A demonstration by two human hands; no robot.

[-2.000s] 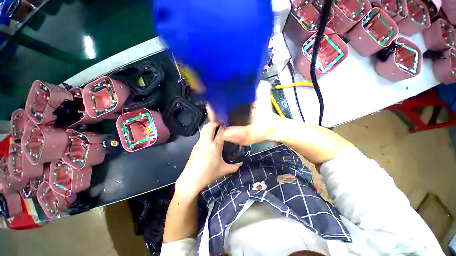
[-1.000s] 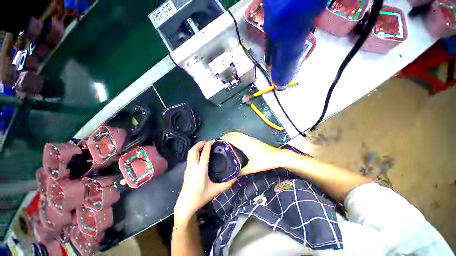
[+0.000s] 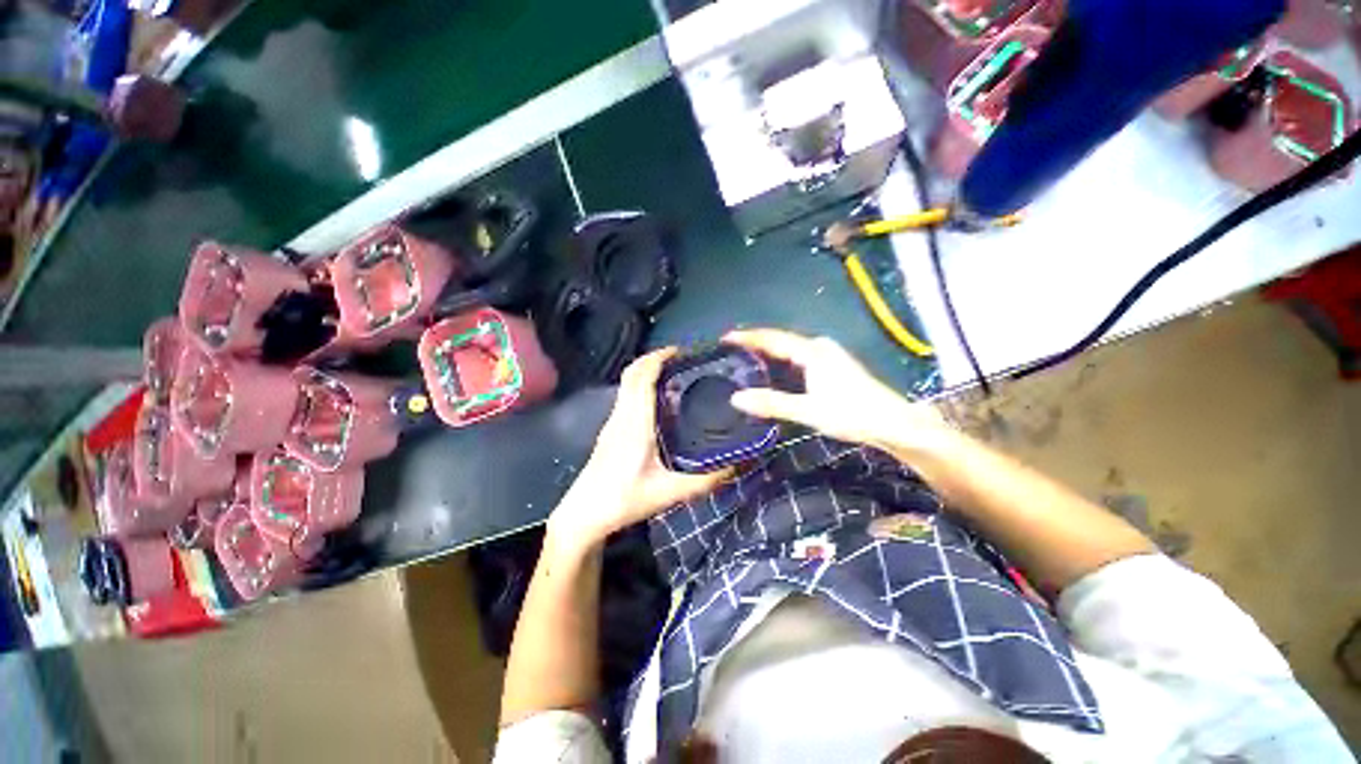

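Observation:
A black rounded-square cover (image 3: 714, 406) with a round centre is held over the front edge of the bench, face up. My left hand (image 3: 634, 448) grips its left side and lower edge. My right hand (image 3: 836, 391) holds its upper right side, with the thumb on the cover's face. Whether a housing is under the cover is hidden. The blue electric screwdriver (image 3: 1097, 97) hangs tilted at the upper right, away from both hands.
Pinkish-red housings (image 3: 481, 366) cluster on the dark bench (image 3: 463, 485) at left, beside loose black covers (image 3: 624, 261). A screw feeder (image 3: 799, 127) and yellow-handled cutters (image 3: 891, 299) are beyond my right hand. More housings and a black cord (image 3: 1149, 284) are at right.
The screwdriver has moved off the cover to the upper right. The cover now faces up more, and my right thumb has come onto its face. The view has shifted.

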